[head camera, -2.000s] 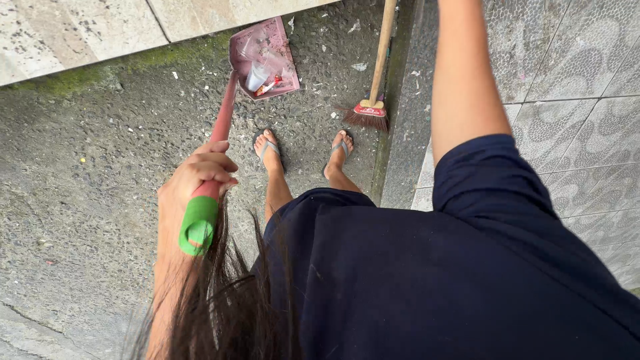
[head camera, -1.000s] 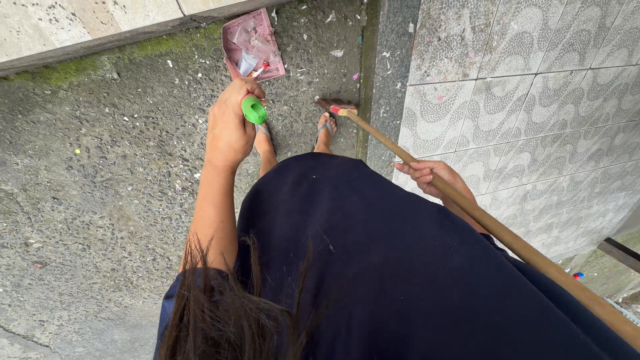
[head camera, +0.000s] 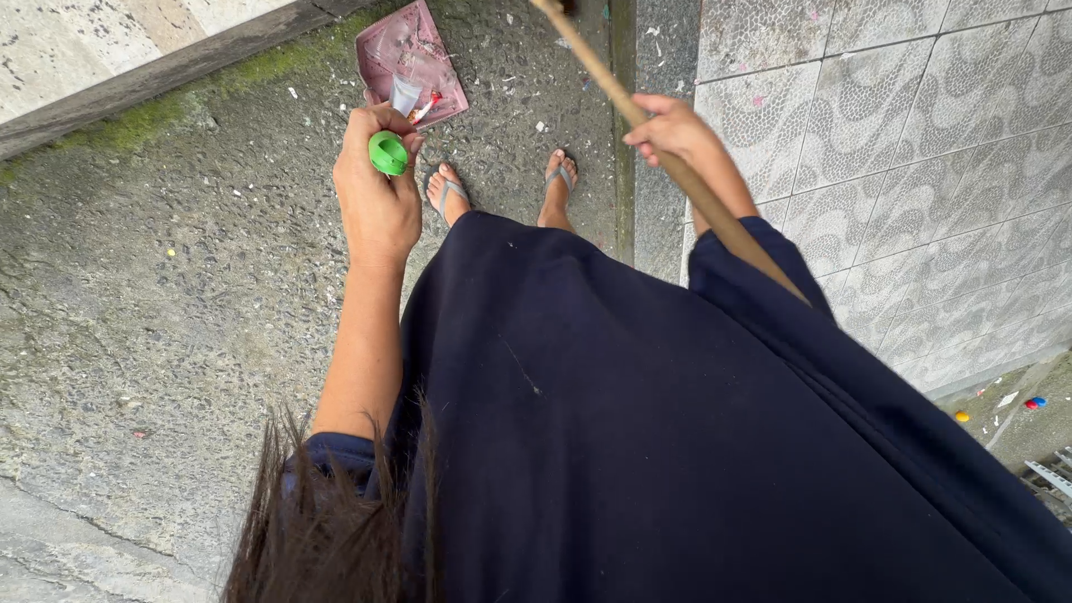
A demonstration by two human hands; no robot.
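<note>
My left hand (head camera: pixel 377 180) is closed around the handle of a dustpan, whose green end cap (head camera: pixel 389 153) shows beside the thumb. Beyond that hand, the pink dustpan (head camera: pixel 452 99) lies on the rough concrete and holds a clear plastic cup (head camera: pixel 404 95), a red and white wrapper (head camera: pixel 428 107) and other litter. My right hand (head camera: pixel 674 130) grips the wooden broom handle (head camera: pixel 611 88), which slants from the top of the view down to the right sleeve. The broom's head is mostly cut off at the top edge, where only a dark part shows.
A mossy stone step (head camera: pixel 159 67) borders the concrete at upper left. My feet in grey flip-flops (head camera: pixel 452 188) stand near the dustpan. A stone curb (head camera: pixel 666 50) and patterned tiles (head camera: pixel 871 126) lie to the right. Paper scraps and small colored bits (head camera: pixel 1036 403) are scattered about.
Two seconds ago my right hand was out of view; it then came into view on the broom handle. Since one second ago, the broom's head has moved from beside my right foot to the top edge.
</note>
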